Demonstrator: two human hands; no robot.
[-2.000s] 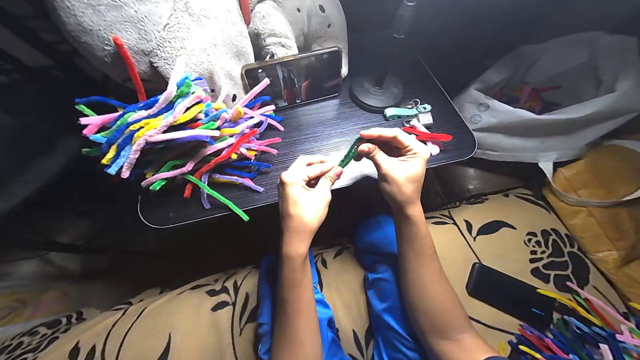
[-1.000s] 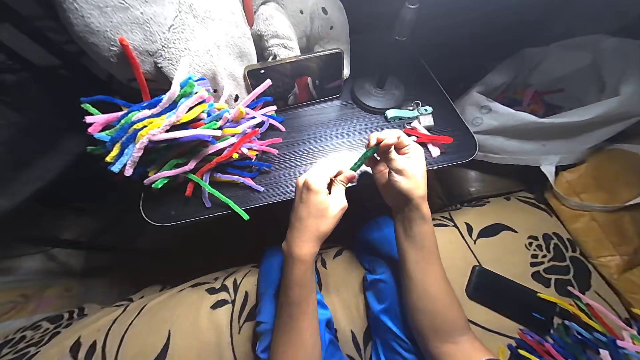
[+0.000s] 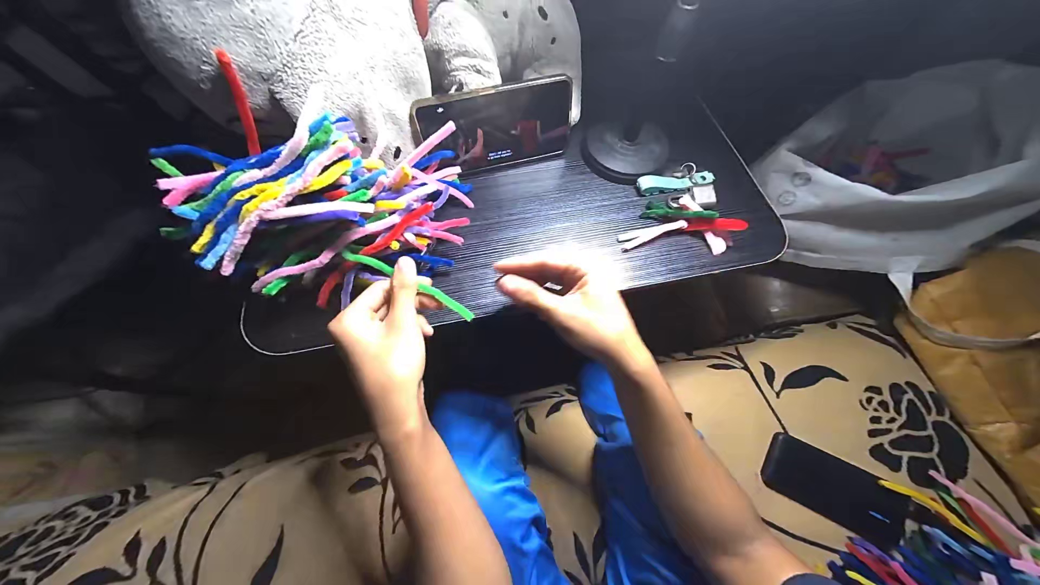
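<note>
My left hand (image 3: 386, 325) is at the lower right edge of a pile of multicoloured pipe cleaners (image 3: 301, 195). Its thumb and fingers pinch a green pipe cleaner (image 3: 447, 302), whose end sticks out to the right. My right hand (image 3: 569, 305) hovers over the table's front edge, thumb and forefinger slightly apart, with nothing visible between them. On the right of the black tabletop (image 3: 520, 219), a dark green twisted piece (image 3: 678, 211) lies beside red (image 3: 719, 224) and pale pink (image 3: 654, 234) pieces, just below a teal strap with a metal ring (image 3: 674, 183).
A phone (image 3: 496, 126) leans against a white textured figure (image 3: 349, 65). Right of it is a round stand base (image 3: 626, 150). A white bag (image 3: 853, 211) stands at the right, above a brown bag (image 3: 975, 366). A black phone (image 3: 837, 483) and more pipe cleaners (image 3: 934, 552) lie on the patterned cushion.
My hands have parted, the left moving left to the pile. The dark green piece they held now lies by the red and pink ones. The light green pipe cleaner's free end has shifted right.
</note>
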